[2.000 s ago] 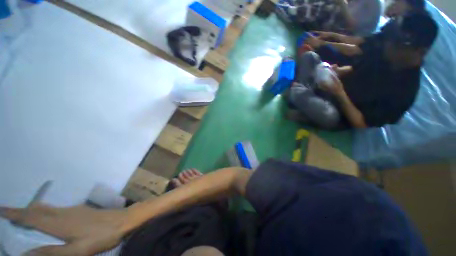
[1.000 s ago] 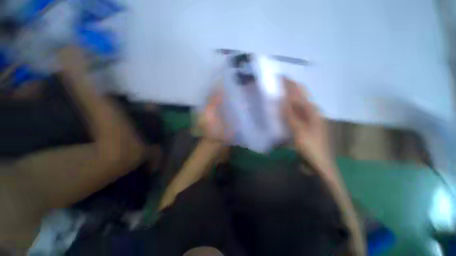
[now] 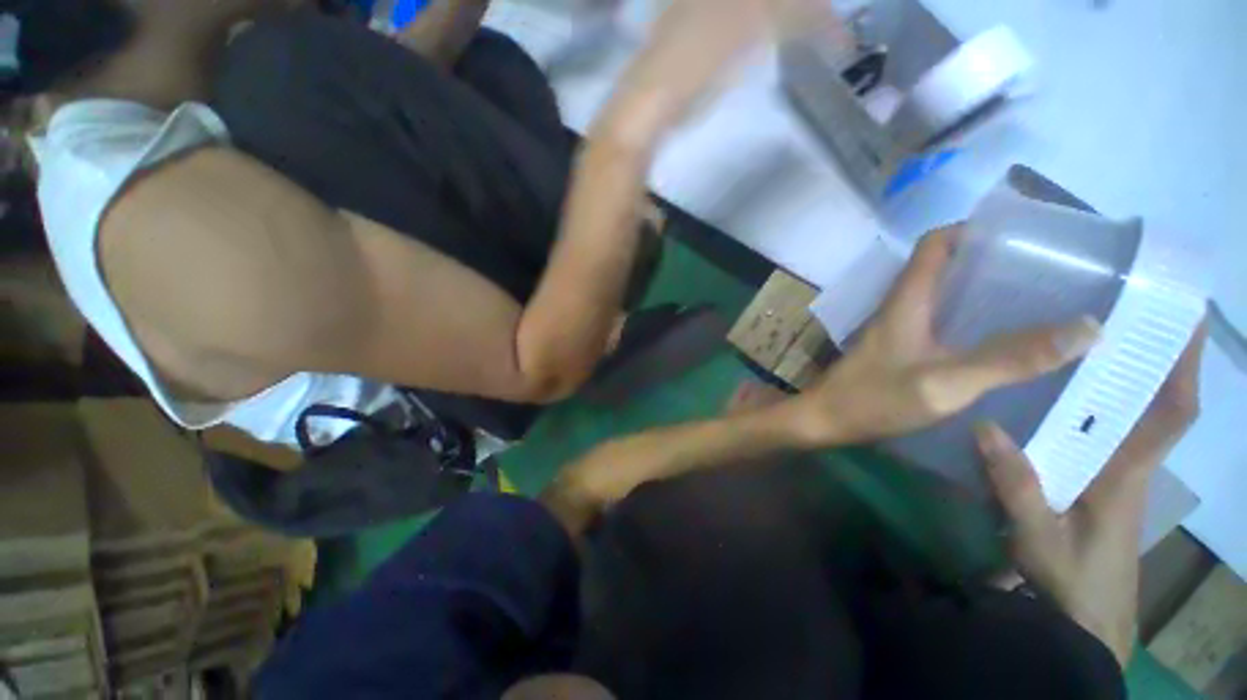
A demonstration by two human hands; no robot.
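My left hand grips a frosted clear tank from its left side, with a finger stretched across towards a white slotted cover. My right hand grips the white cover from below and the right. The cover sits against the tank's lower right side, and the two are held together above my lap at the table's edge. The cover has ridged slots and a small dark mark. The inside of the tank cannot be made out.
A seated worker is close on the left, with a blurred arm reaching over the table. An open grey box and a white part lie ahead. Stacked brown cardboard stands at lower left.
The view has swung left, bringing the neighbour closer. The held unit is now at the right of the view and turned, showing its slotted white side.
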